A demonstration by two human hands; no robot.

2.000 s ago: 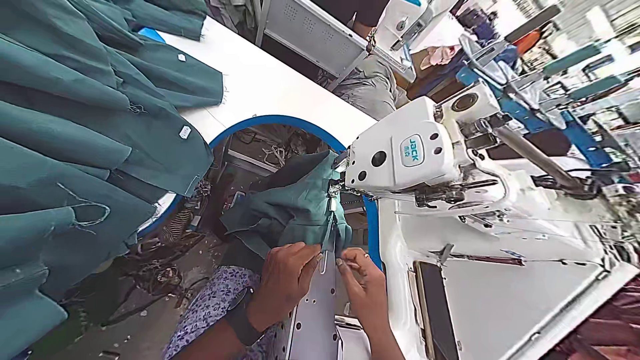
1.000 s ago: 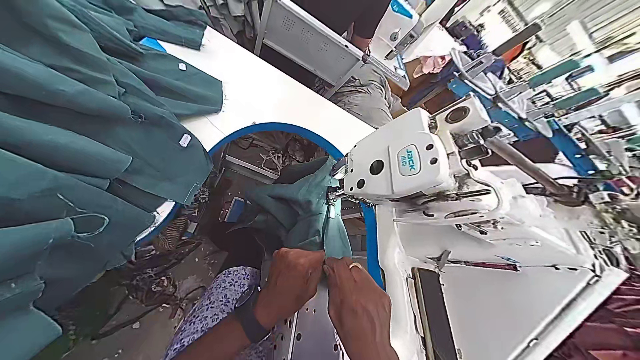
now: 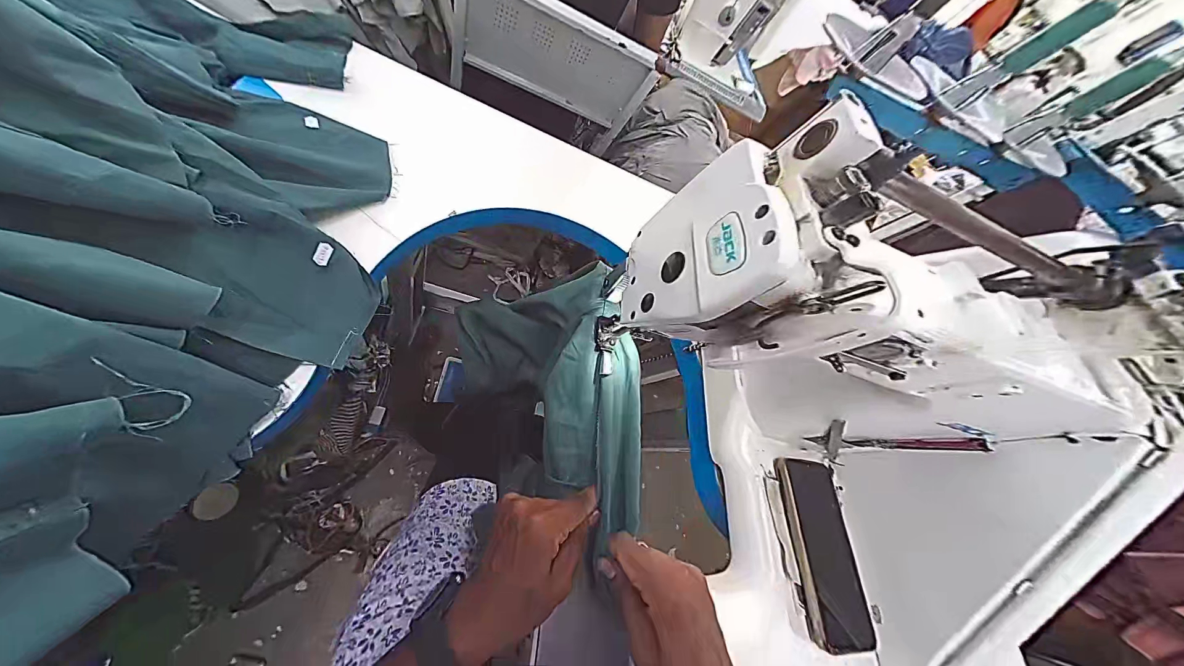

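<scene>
A green fabric piece (image 3: 592,416) runs down from the needle and presser foot area (image 3: 608,338) of a white Jack sewing machine (image 3: 717,240). My left hand (image 3: 527,550) pinches the left side of its near end between thumb and fingers. Close beside it, my right hand (image 3: 661,592) grips the right side of that end. A long seam or folded edge runs along the fabric from the foot down to my fingers. Part of the cloth hangs bunched to the left of the machine head. My fingers hide the fabric's near end.
Green garment pieces (image 3: 185,203) lie heaped over the white table (image 3: 481,139) at left. A blue-edged opening (image 3: 698,444) surrounds the hanging cloth. A smartphone (image 3: 826,555) rests on the machine bed at right. Behind the table are a metal panel (image 3: 555,60) and a person's grey-clothed leg (image 3: 675,129).
The green fabric now extends farther from the machine towards me, in a longer, straighter strip. My hands, touching one second ago, are now slightly apart on it.
</scene>
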